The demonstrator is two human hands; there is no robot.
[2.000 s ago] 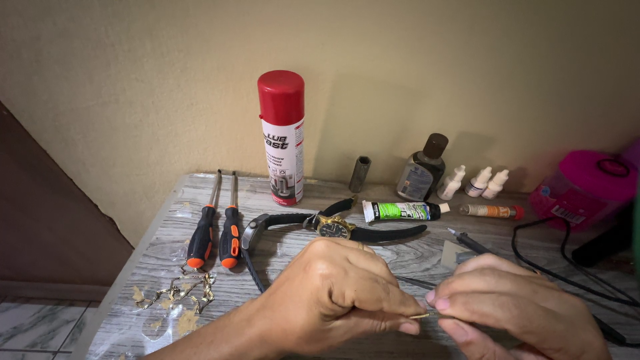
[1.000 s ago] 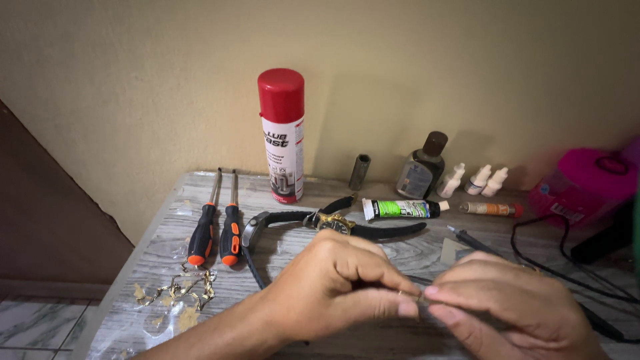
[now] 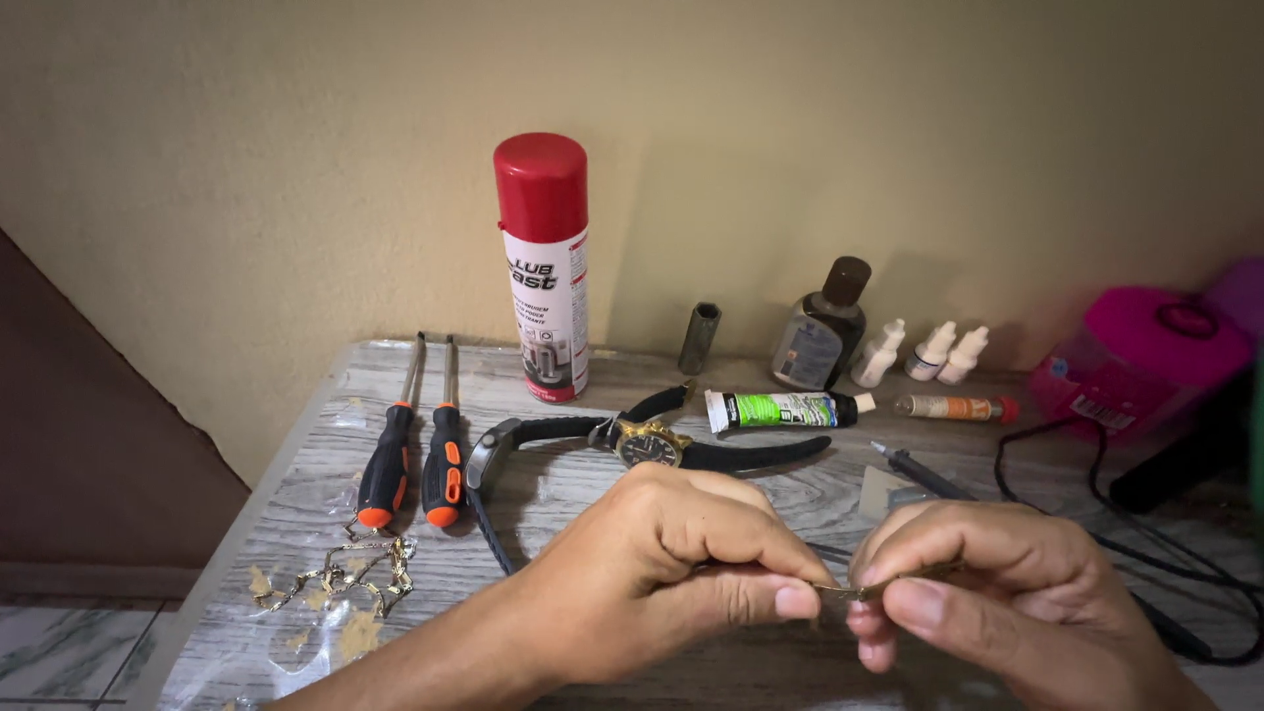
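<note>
My left hand (image 3: 681,573) pinches one end of a thin gold-coloured chain piece (image 3: 839,592) between thumb and forefinger. My right hand (image 3: 1007,592) grips the same piece close by, with part of it running over its fingers. Just behind my hands lies a gold-coloured wristwatch with a black strap (image 3: 647,444), and a dark braided bracelet with a metal plate (image 3: 486,456) is to its left. Another gold-coloured chain (image 3: 360,581) lies bunched at the left of the table. The exact shape of the held piece is partly hidden by my fingers.
Two screwdrivers (image 3: 386,469) (image 3: 444,469) lie at the left. A spray can (image 3: 543,267) stands near the wall, with a metal socket (image 3: 699,338), a dark bottle (image 3: 822,331) and small dropper bottles (image 3: 928,352) to its right. A glue tube (image 3: 785,410), soldering iron (image 3: 918,470), black cable (image 3: 1096,464) and pink container (image 3: 1136,365) are also there.
My right hand's fingers have shifted on the held piece, and more of it shows over that hand. My left hand stays in nearly the same place.
</note>
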